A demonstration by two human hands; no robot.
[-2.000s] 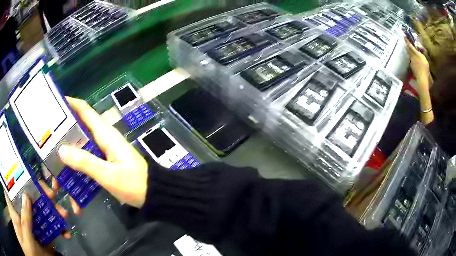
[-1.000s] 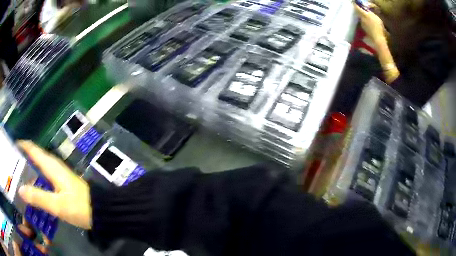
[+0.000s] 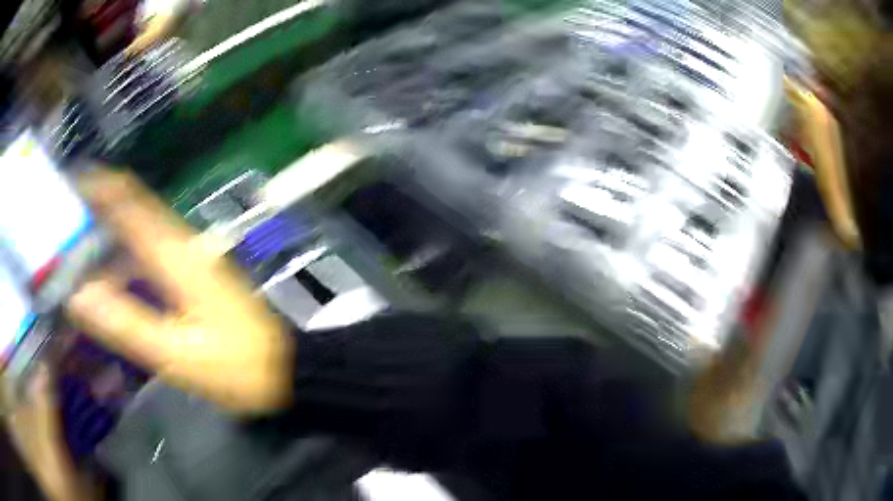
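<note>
The view is strongly blurred. My right hand (image 3: 186, 303) is at the left, its thumb and fingers around a keypad phone (image 3: 44, 210) with a lit white screen. My left hand (image 3: 44, 431) is low at the left edge, partly cut off, holding a second keypad phone (image 3: 12, 308) whose lit screen is cut by the edge. The blue keys are smeared and partly hidden by the fingers. Two more keypad phones lie right of my right hand, one with blue keys (image 3: 274, 238), one nearer and whitish (image 3: 323, 292).
Stacked clear trays of phones (image 3: 627, 196) fill the centre and right. A dark smartphone (image 3: 421, 235) lies before them. The green conveyor (image 3: 264, 137) runs behind. Another person's arm (image 3: 827, 157) is at the upper right. More trays (image 3: 832, 372) stand lower right.
Compared with one second ago, the bench and trays have shifted right in view and blurred. More of both held phones and my left hand shows. Both hands still hold the phones.
</note>
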